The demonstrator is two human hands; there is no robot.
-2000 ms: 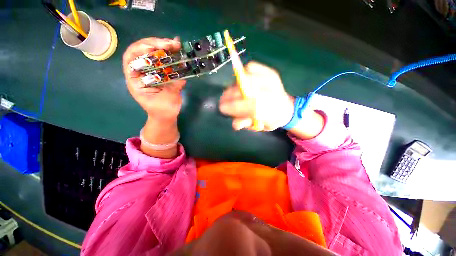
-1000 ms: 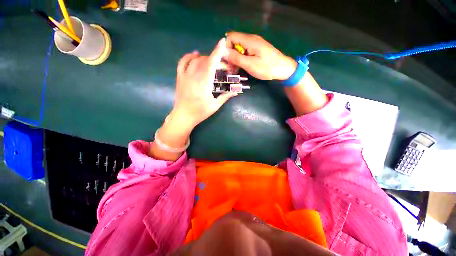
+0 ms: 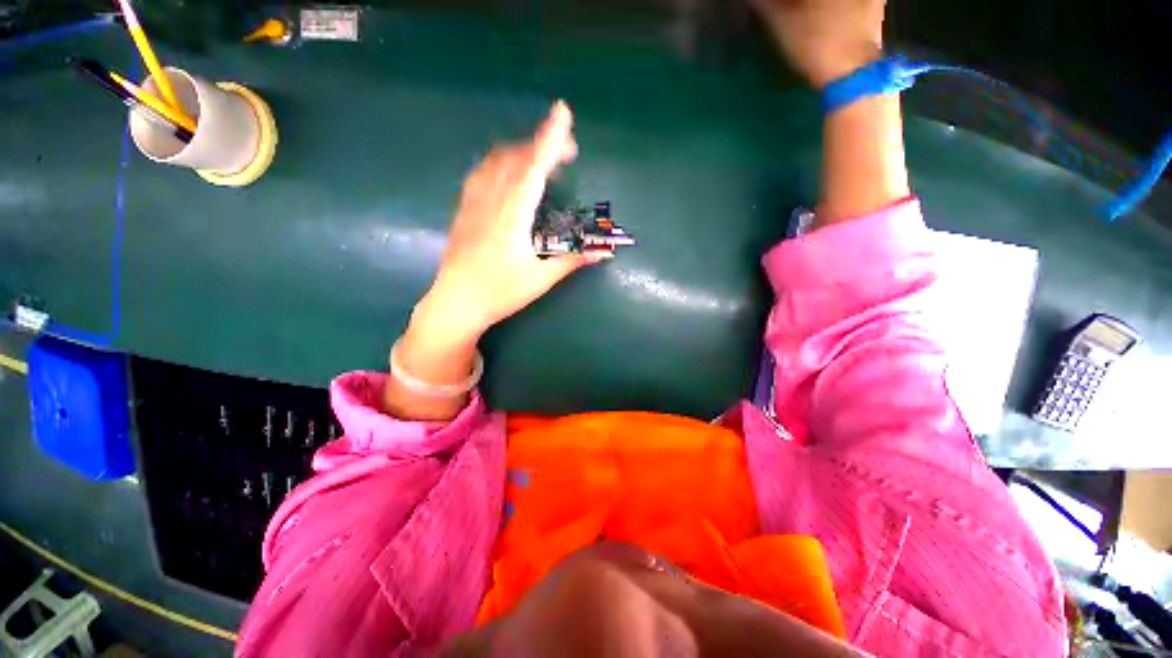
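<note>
My left hand holds a small populated circuit board above the green mat, left of centre. The board shows small dark parts, an orange-red piece and silvery pieces at its right end; part of it is hidden by my palm. I cannot tell whether it is one board or two. My right hand reaches far forward at the top edge; its fingers are cut off or dark, so what it holds is not seen. A blue strap is on its wrist.
A pen cup with yellow and black pens stands far left, near an orange-tipped item. A calculator lies on white paper at right. A black tray and a blue stool are lower left. A blue cord hangs at right.
My right hand has left the boards and moved forward and right to the top edge. My left hand stays in nearly the same place. The yellow tool seen earlier no longer shows.
</note>
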